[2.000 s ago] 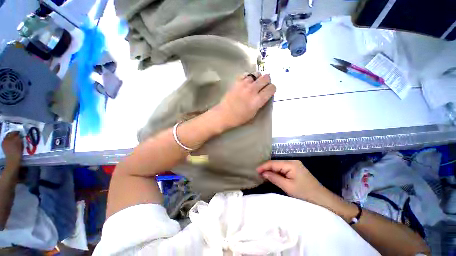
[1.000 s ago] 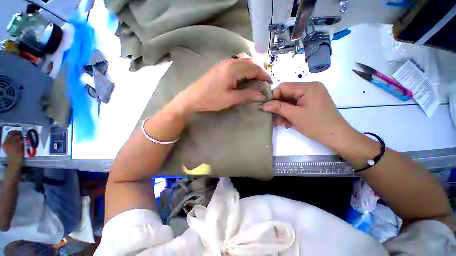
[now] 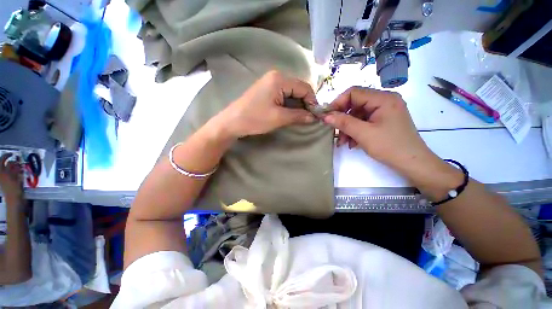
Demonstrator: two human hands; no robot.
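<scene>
The khaki cloth (image 3: 272,169) lies over the white table and hangs a little over its front edge, with more of it bunched at the upper left. My left hand (image 3: 272,105) pinches the cloth's edge between thumb and fingers. My right hand (image 3: 372,121) pinches the same edge close beside it. A small folded bit of the seam edge (image 3: 319,110) shows between my fingertips. The needle area of the sewing machine (image 3: 348,54) is just beyond my hands, and the cloth's edge lies close to it.
Two snips-like tools, pink and blue (image 3: 466,102), lie by a paper slip (image 3: 505,107) at right. An edge ruler (image 3: 381,202) runs along the front. Blue sheet (image 3: 97,90) and grey scraps (image 3: 118,90) lie at left. A neighbour's hand (image 3: 11,172) is near red-black scissors (image 3: 33,169).
My right hand came up from the cloth's lower corner to the edge beside my left hand. Since then both hands have lifted and folded the pinched edge slightly. The view has shifted a little.
</scene>
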